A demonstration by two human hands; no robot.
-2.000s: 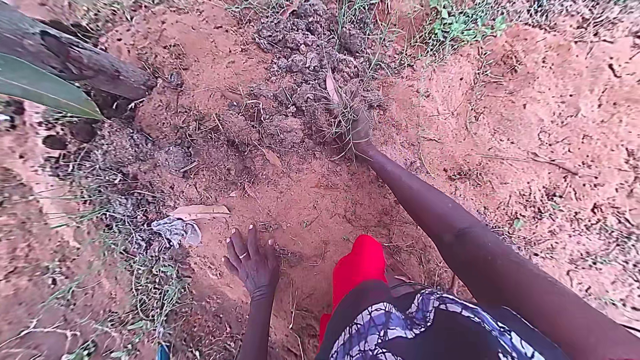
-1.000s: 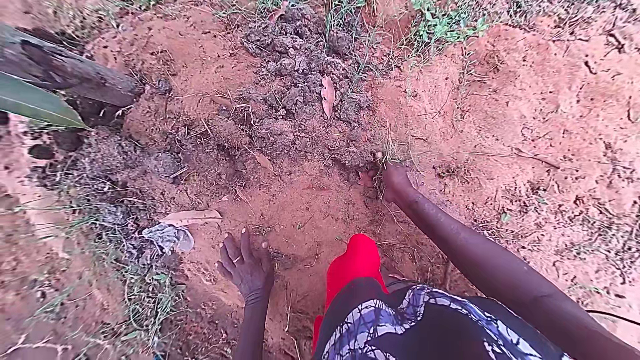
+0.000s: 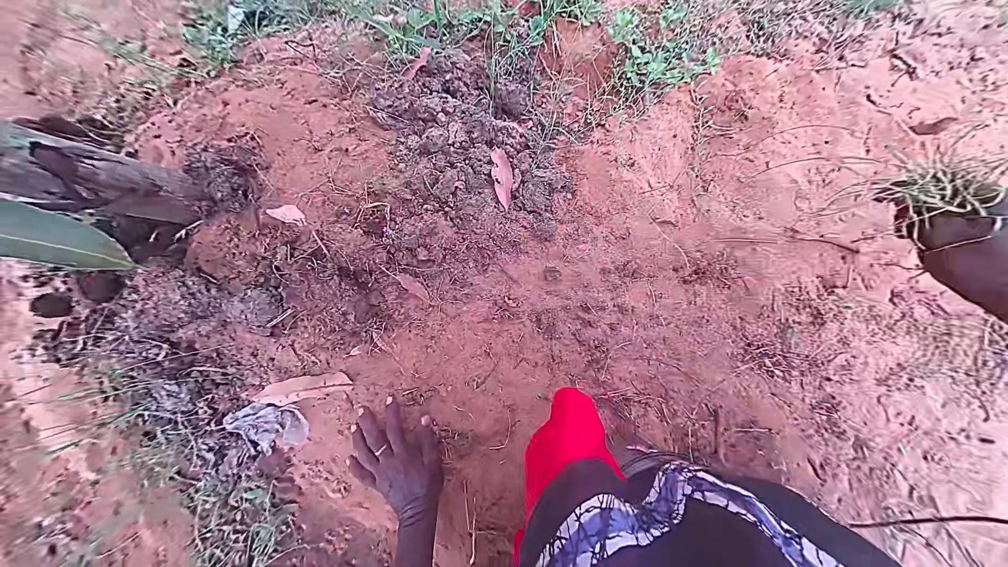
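Note:
My left hand (image 3: 402,465) rests with fingers spread on the reddish soil, a ring on one finger, close to a crumpled piece of clear plastic (image 3: 266,426) and a dry leaf (image 3: 303,388). At the right edge, my right hand (image 3: 949,228) is closed around a bunch of pulled grass (image 3: 949,185), away from the dark clumped soil. A brown dry leaf (image 3: 502,179) lies on those dark clods (image 3: 449,134) at upper middle. A red-covered foot (image 3: 568,441) and patterned cloth (image 3: 622,528) are below.
A weathered log (image 3: 94,173) and a long green leaf (image 3: 59,236) reach in from the left. Green weeds (image 3: 661,55) grow along the top. More grass (image 3: 244,512) stands at lower left, and a thin dark stick (image 3: 929,520) lies at lower right.
My right hand has moved from the edge of the dark clods out to the right, with grass in it. My left hand has stayed on the soil.

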